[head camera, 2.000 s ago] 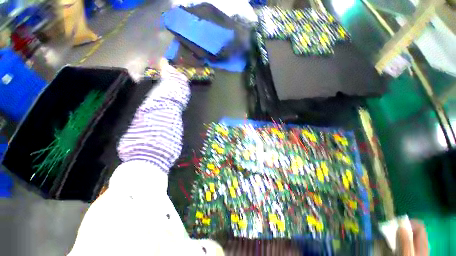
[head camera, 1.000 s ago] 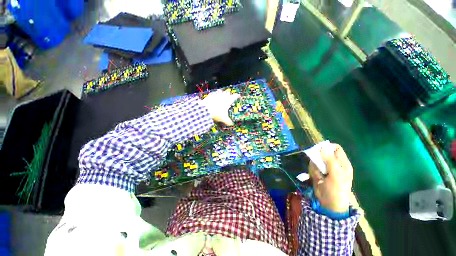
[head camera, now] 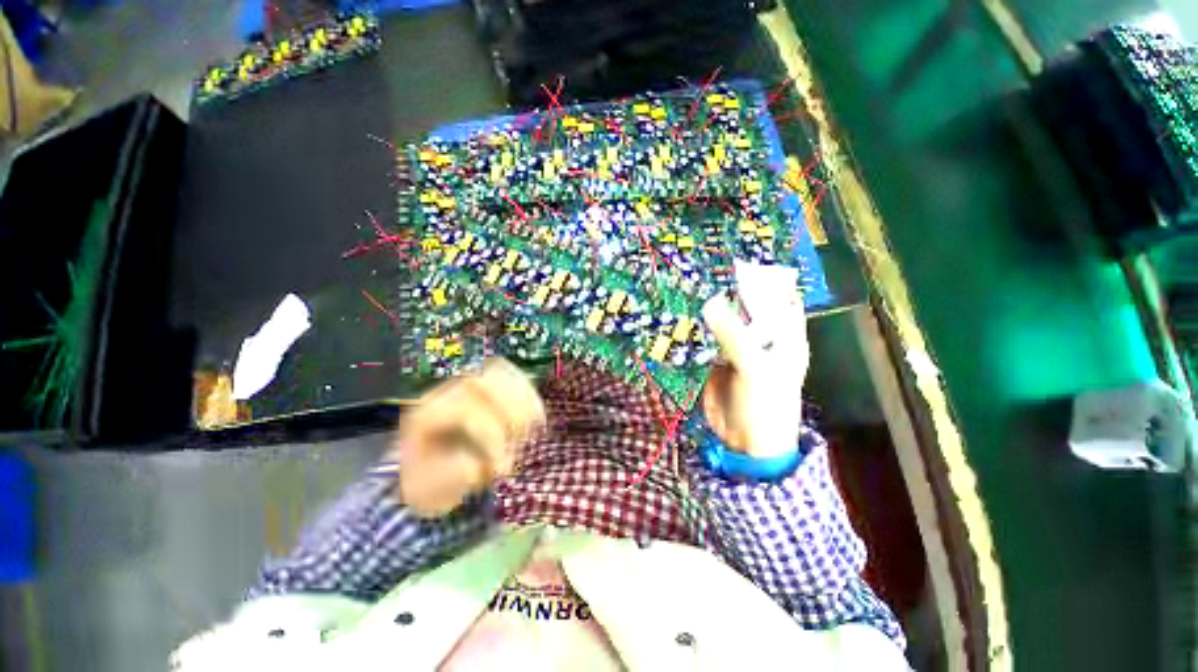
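Observation:
A stack of circuit board panels (head camera: 578, 171) with red lead wires lies on a blue foam sheet (head camera: 809, 263) in front of me. One panel (head camera: 565, 282) lies slanted across the stack, its right end near my right hand. My right hand (head camera: 755, 368), with a blue wristband, holds a white wipe (head camera: 767, 292) at that end; whether it also grips the panel is unclear. My left hand (head camera: 470, 433) is blurred at the stack's near left edge, its fingers curled; I cannot tell if it holds anything.
A second white wipe (head camera: 272, 345) lies at the bench's near left corner. A single panel (head camera: 289, 59) lies at the back left. A black bin (head camera: 125, 263) with green strips stands left. A green conveyor (head camera: 972, 302) runs along the right, with a whitish container (head camera: 1126, 428) and a board stack (head camera: 1163, 118).
My left hand has moved from the top of the stack to its near left edge. My right hand has moved up and left to the boards with the wipe. A panel now lies slanted.

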